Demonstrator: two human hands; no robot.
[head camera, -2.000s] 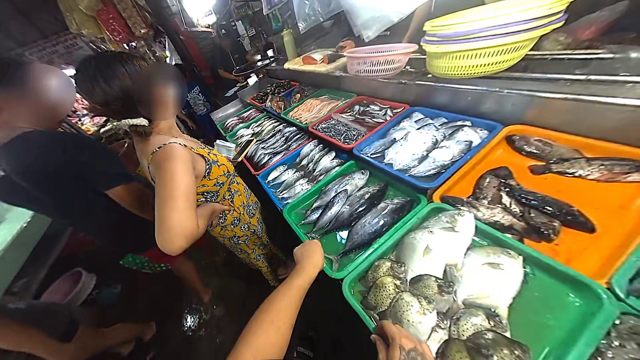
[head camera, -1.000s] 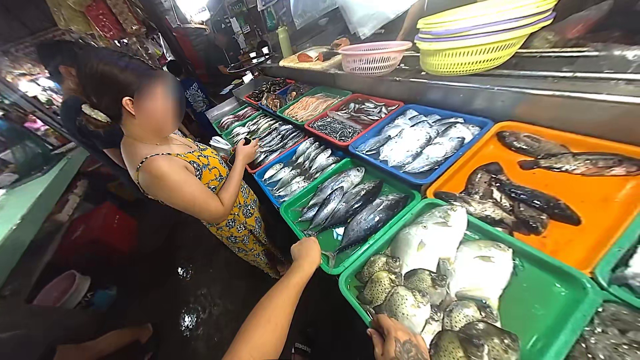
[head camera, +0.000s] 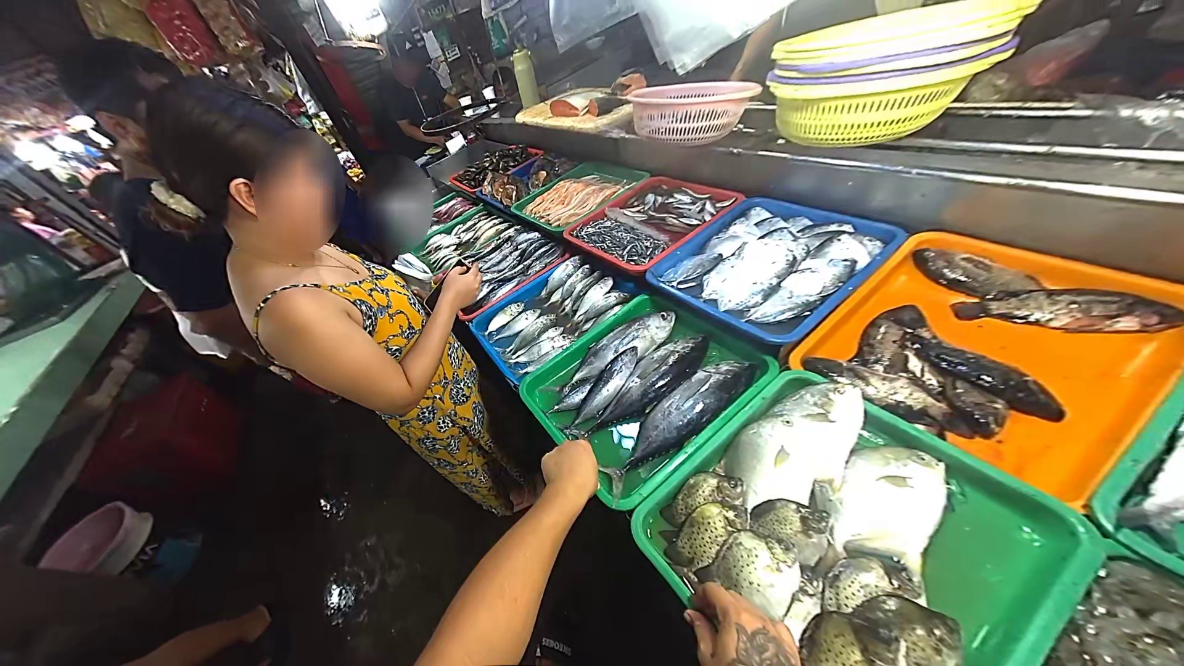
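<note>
My left hand (head camera: 571, 470) is at the near corner of a green plastic tray (head camera: 766, 370) that holds several dark silvery fish (head camera: 694, 407). Its fingers are curled at the tray's edge; whether they grip the rim or a fish tail cannot be told. My right hand (head camera: 740, 629), with a tattoo on its back, rests at the near edge of a larger green tray (head camera: 1027, 555). Spotted round fish (head camera: 754, 564) and pale, broad silvery fish (head camera: 795, 444) lie in that tray beside the hand. Its fingertips are partly hidden at the rim.
An orange tray (head camera: 1110, 407) of dark fish and a blue tray (head camera: 666, 268) of silver fish adjoin. Yellow baskets (head camera: 860, 111) and a pink basket (head camera: 694, 116) stand on the ledge behind. A person in a yellow patterned dress (head camera: 407, 342) stands close at the left, beside the trays.
The person in the yellow dress has turned toward the trays, and the face side now shows. Both my hands have stayed at the tray edges.
</note>
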